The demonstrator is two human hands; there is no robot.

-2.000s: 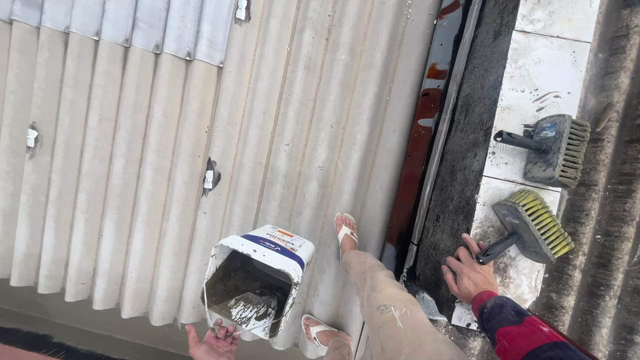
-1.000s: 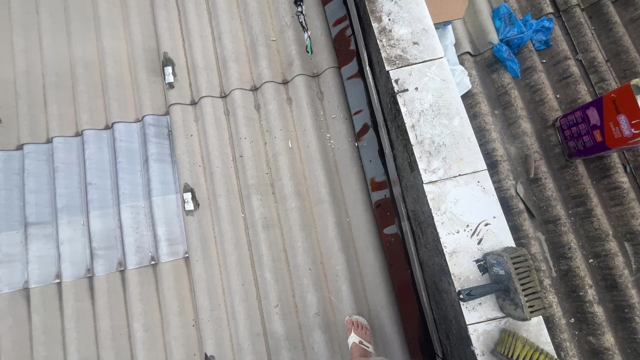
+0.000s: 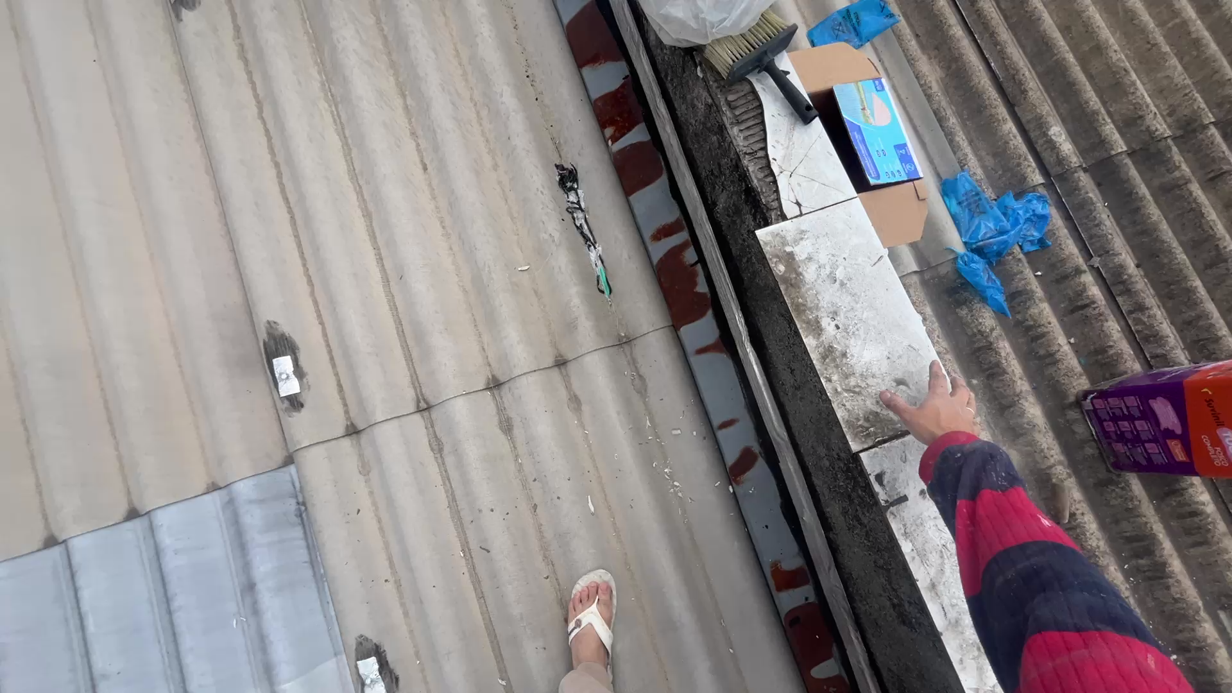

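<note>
My right hand [image 3: 932, 406], in a red and navy striped sleeve, rests with its fingers spread on a dirty white tile [image 3: 847, 308] along the top of the low wall. It holds nothing. My left hand is out of view. Farther up the wall, a wide brush with pale bristles [image 3: 756, 53] lies beside a plastic bag [image 3: 703, 17]. Near it, a blue box [image 3: 878, 130] sits in an opened cardboard carton [image 3: 890, 214]. One foot in a white flip-flop [image 3: 591, 616] is on the corrugated roof sheet at the bottom.
Crumpled blue gloves [image 3: 996, 226] and a purple and orange paint can [image 3: 1160, 419] are on the dark corrugated roof at right. A rust-stained metal flashing [image 3: 688, 279] runs beside the wall. A dark, frayed item [image 3: 583, 226] lies on the pale roof. Translucent sheets [image 3: 173, 587] are at lower left.
The view has shifted far along the wall. The bucket, my left hand and two brushes seen earlier have left view. My right hand, by a brush handle two seconds ago, is now on a bare tile.
</note>
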